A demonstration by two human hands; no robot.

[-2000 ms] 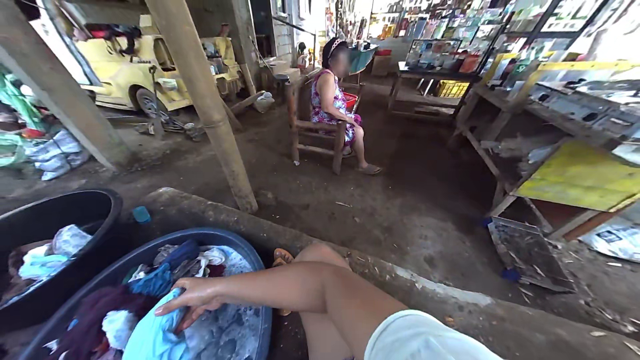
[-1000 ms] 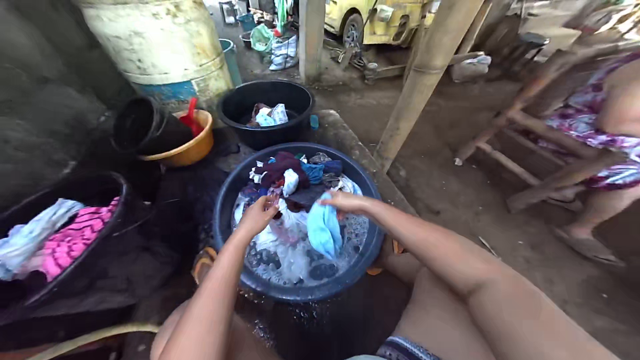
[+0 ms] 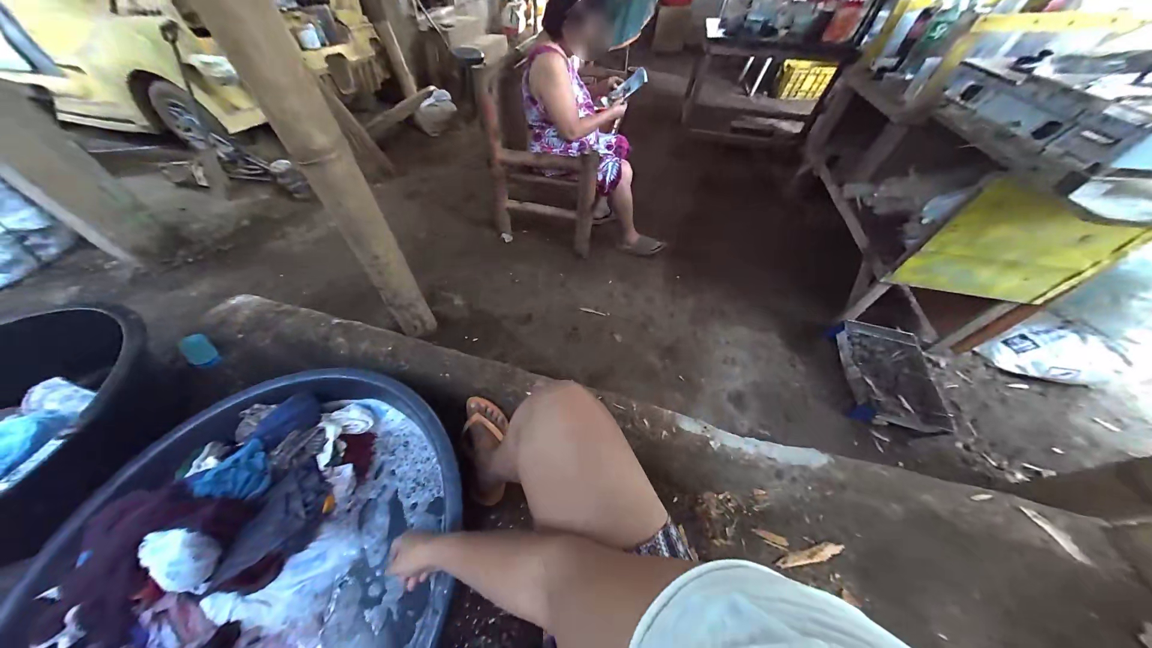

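Observation:
My right hand is low over the soapy water near the right side of a large dark blue plastic tub. Its fingers are curled downward, and no cloth shows in it; the fingertips are hard to make out. Wet clothes fill the left and middle of this tub: a dark maroon garment, a white bunched cloth, a blue cloth and a dark grey garment. My left hand is out of view. At the far left, a black tub holds a white and light blue cloth.
A low concrete ledge runs past the tub. Beyond it are a slanted bamboo post and a person on a wooden chair, holding a flat device. At right are a wooden workbench and a metal tray.
The view has swung right since one second ago. The light blue cloth then held in my right hand no longer shows there. My left hand, then over the tub, has left the view.

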